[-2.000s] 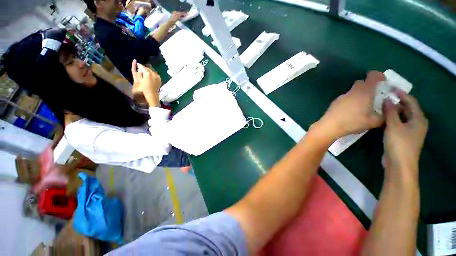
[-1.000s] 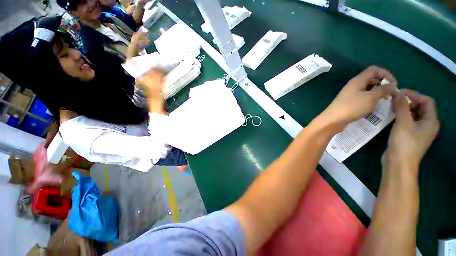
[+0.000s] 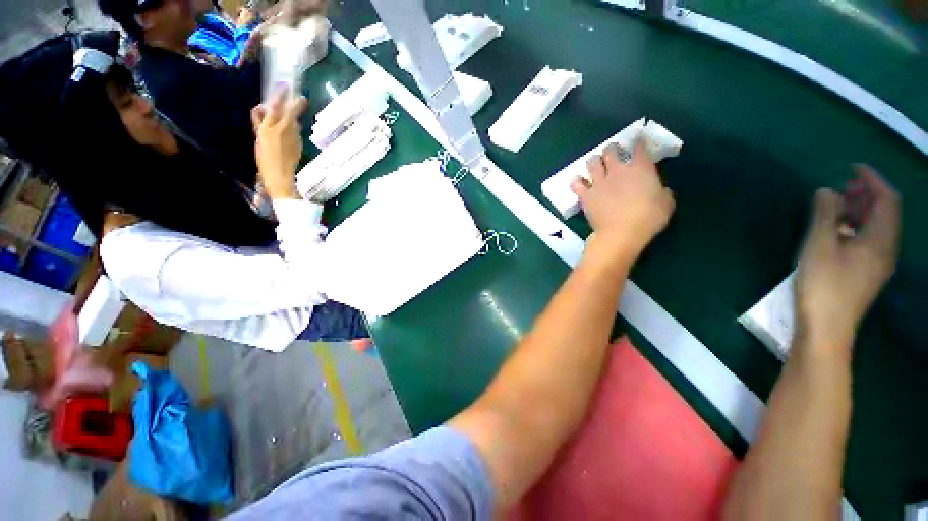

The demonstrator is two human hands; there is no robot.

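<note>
My left hand (image 3: 628, 193) lies with its fingers on the top of a white product box (image 3: 566, 189) with open flaps on the green belt. Whether it grips the box cannot be told. My right hand (image 3: 853, 249) is raised over the belt at the right, fingers apart and slightly blurred, with nothing seen in it. Another white box (image 3: 771, 314) lies on the belt, partly hidden behind my right hand and wrist.
More open cartons (image 3: 535, 107) lie farther up the conveyor belt (image 3: 712, 112). The side rail (image 3: 537, 226) and a slanting post (image 3: 436, 92) stand left. A red mat (image 3: 641, 448) is under my forearms. A co-worker (image 3: 193, 270) sits beside stacked white paper bags (image 3: 407, 239).
My hands have parted. The left has moved left from the printed box onto the open box. The printed box now lies farther right, beside my right hand. The co-worker's hands have risen with a white item.
</note>
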